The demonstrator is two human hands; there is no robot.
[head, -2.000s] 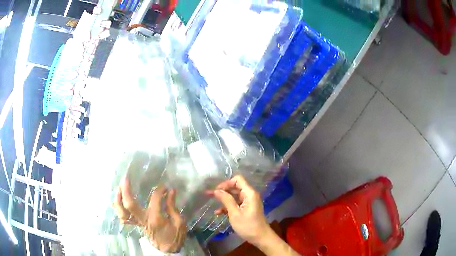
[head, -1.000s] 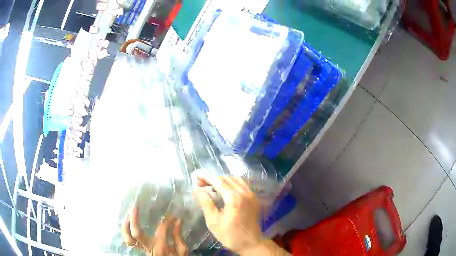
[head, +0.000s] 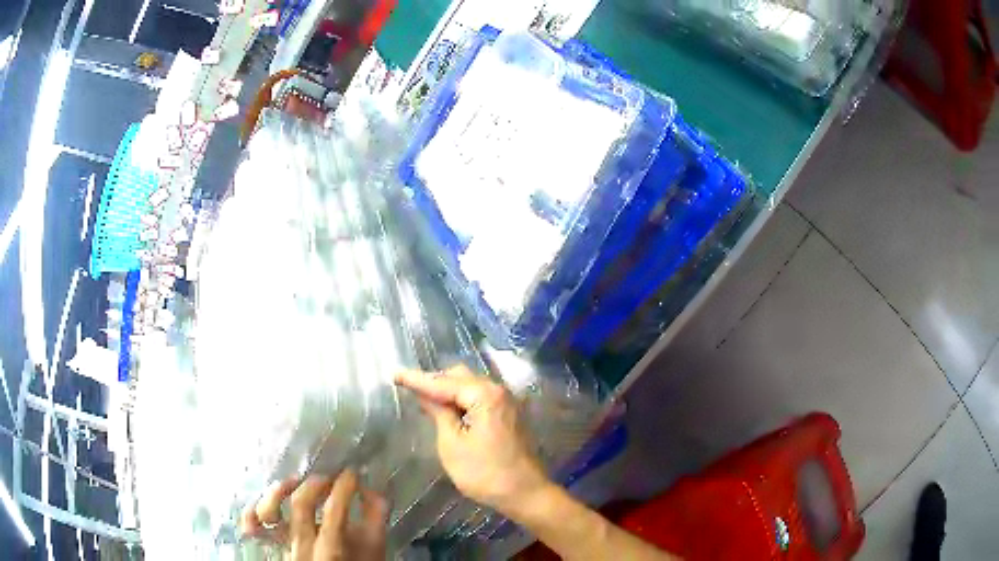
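A tall, shiny stack of clear blister trays [head: 329,362] fills the middle and is partly washed out by glare. My left hand [head: 318,521], cut off by the bottom edge, has its fingertips on the lower part of the stack; its grip is unclear. My right hand [head: 482,433] is at the stack's right side, index finger stretched towards the tray edges and other fingers curled. Whether it pinches anything is unclear. Blue trays [head: 657,241] stand stacked beside the clear trays, with a clear cover and white paper label [head: 515,142] on top.
The green bench top [head: 701,99] bears another clear tray [head: 783,27] near its edge. A red stool [head: 756,499] is on the tiled floor at lower right, another red stool [head: 948,77] at upper right. A dark shoe [head: 929,526] shows at lower right. A light blue basket [head: 123,203] is at left.
My right hand moved up and left along the stack edge, its index finger now stretched out. My left hand stays at the lower stack, slightly lower in view.
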